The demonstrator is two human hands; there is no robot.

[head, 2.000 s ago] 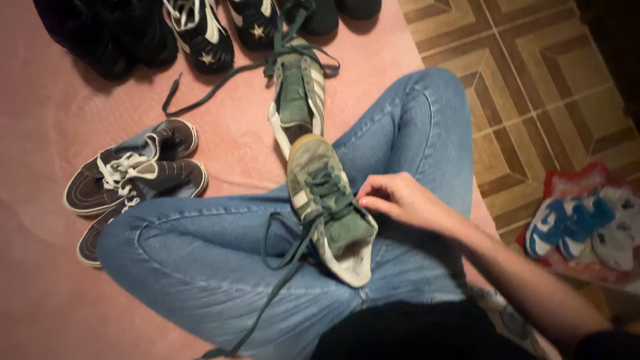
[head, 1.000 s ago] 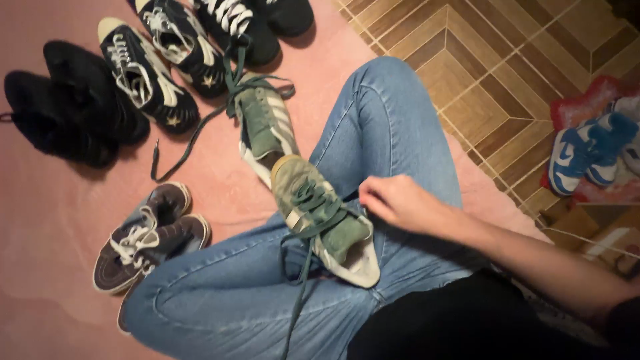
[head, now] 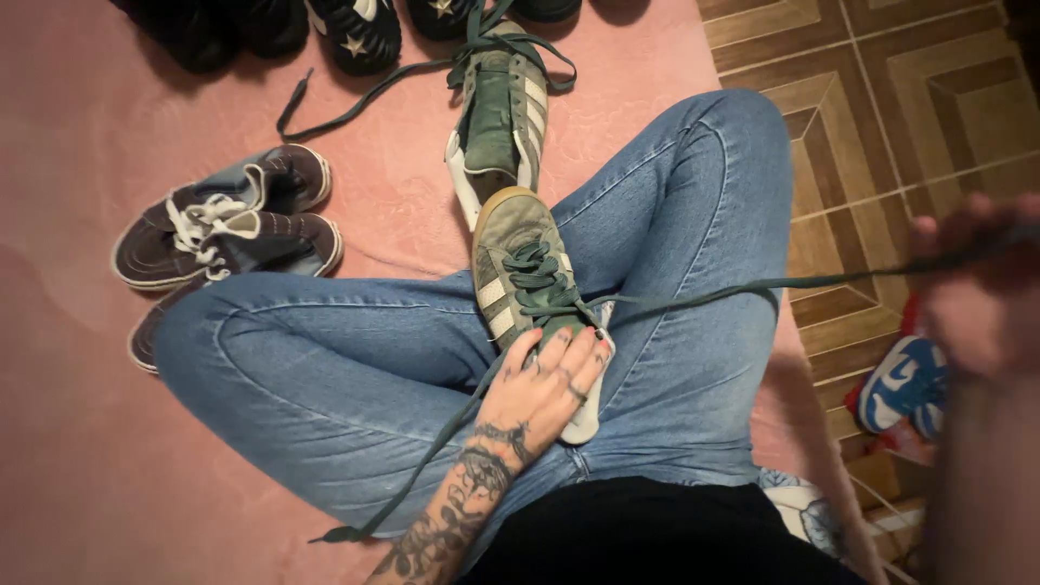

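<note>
A green suede sneaker (head: pixel 520 252) with pale stripes lies between my thighs, toe pointing away from me. My left hand (head: pixel 540 382) rests on its tongue and collar, fingers spread over it. From the upper eyelets a dark green shoelace (head: pixel 756 286) runs taut to the right, up to my right hand (head: pixel 983 284), which is raised and blurred; the lace's far end passes at its fingers. The other lace end (head: pixel 439 443) hangs loose beside my left forearm, over the jeans. Beyond the toe lies a second green sneaker (head: pixel 491 122), its laces loosened at the front.
Dark canvas sneakers (head: pixel 236 219) with white laces lie on the pink blanket (head: pixel 390 244) by my left knee. Several black shoes (head: pixel 357 36) line the far side. Right of the blanket, blue and white sneakers (head: pixel 902 382) stand near the patterned tile floor (head: pixel 877 162).
My left hand has come into view onto the sneaker's tongue. My right hand has moved from beside the sneaker far out to the right, and the lace is now drawn out towards it.
</note>
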